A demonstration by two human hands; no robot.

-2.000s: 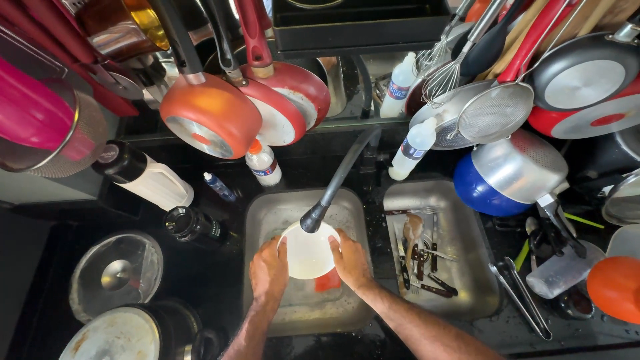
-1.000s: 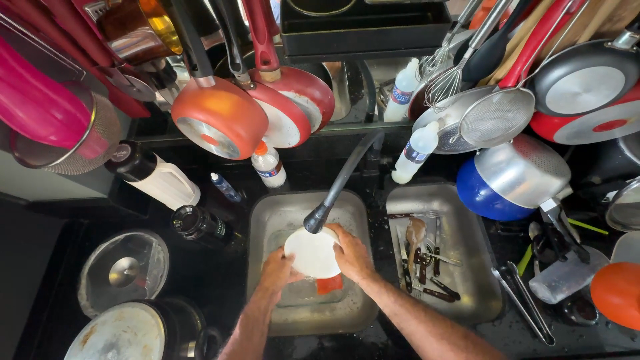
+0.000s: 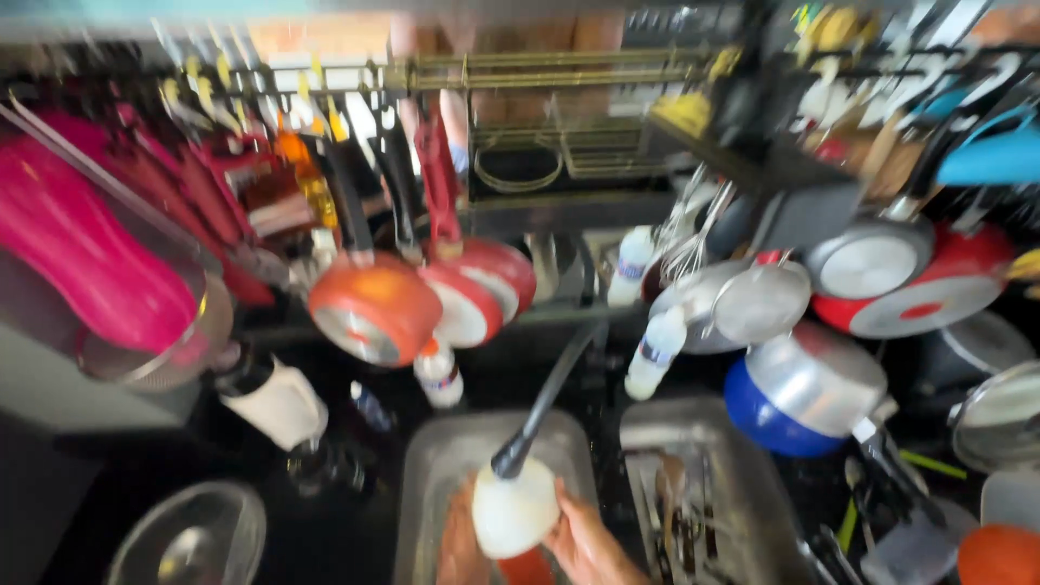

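A white round dish (image 3: 517, 513), perhaps a bowl or plate, is under the black nozzle of the faucet (image 3: 512, 455) in the left sink basin (image 3: 418, 463). My right hand (image 3: 581, 532) grips the dish at its right edge. Close by its left side is my left hand (image 3: 461, 528), blurred; whether it touches the dish I cannot tell. Below the dish, an orange-red object (image 3: 526, 567) shows in the basin. Cutlery and a wooden spoon (image 3: 669, 496) lie in the right basin (image 3: 735, 455).
Pans, including an orange one (image 3: 375, 309), and a strainer (image 3: 764, 301) hang above the sinks. Plastic bottles (image 3: 439, 374) (image 3: 656, 353) stand behind the basins. A glass lid (image 3: 191, 544) lies at left, a blue-and-silver pot (image 3: 804, 390) at right.
The view has tilted upward and is blurred. The dish has turned in my hands, and my left hand now shows beside it rather than plainly on its rim.
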